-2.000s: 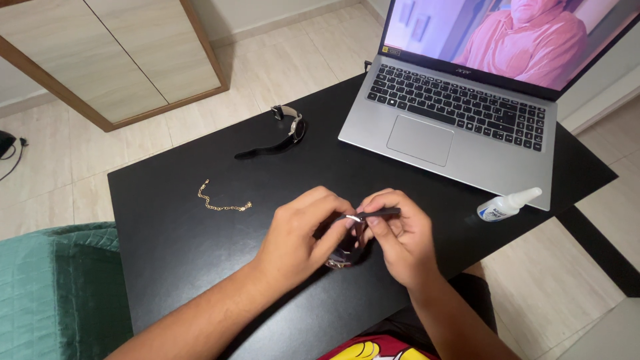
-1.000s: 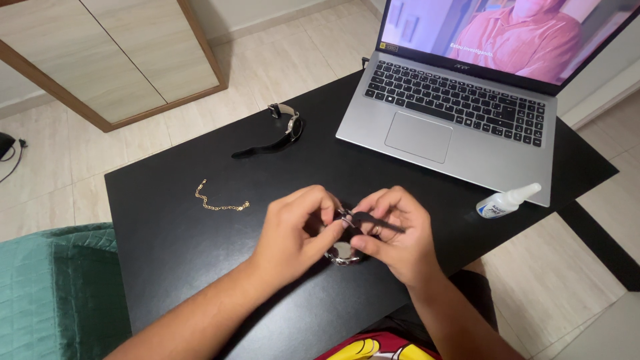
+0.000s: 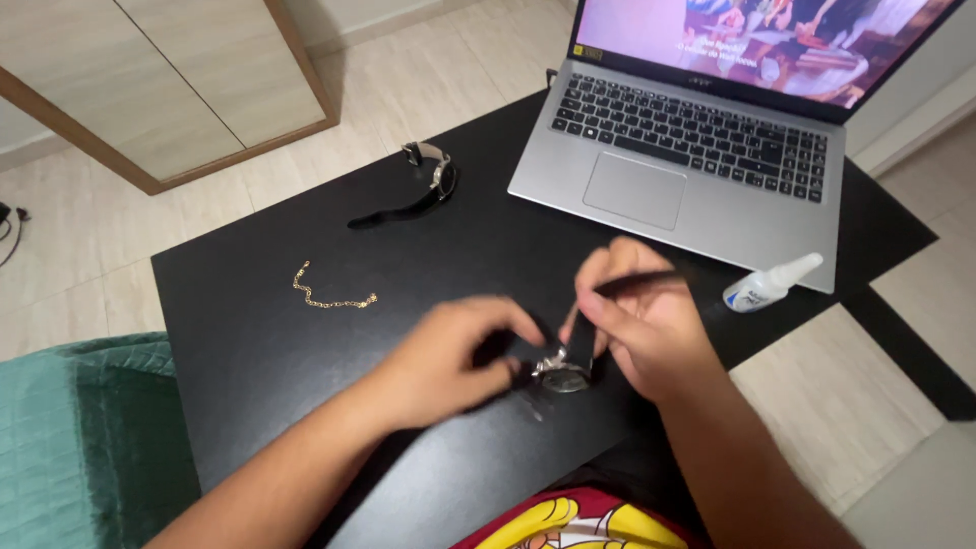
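Observation:
My right hand (image 3: 644, 324) grips the dark strap of a wristwatch (image 3: 566, 379), whose round metal case hangs low near the table's front edge. Just left of that case, my left hand (image 3: 457, 358) is blurred, thumb and forefinger apart, with nothing visible between them. A second wristwatch (image 3: 444, 179) with a black strap lies farther back on the black table (image 3: 252, 305). The gold chain bracelet (image 3: 328, 303) rests on the tabletop to the left of my hands.
An open silver laptop (image 3: 637, 191) stands at the back right. By its front corner is a small white bottle (image 3: 770, 284) with a nozzle, bearing writing. Green quilted fabric (image 3: 69, 419) lies beside the table's left edge, and a wood-framed cabinet (image 3: 175, 84) stands beyond the far left.
My left hand has let go of the watch and moved left. My right hand still holds the strap and has lifted a little. The laptop's picture has changed.

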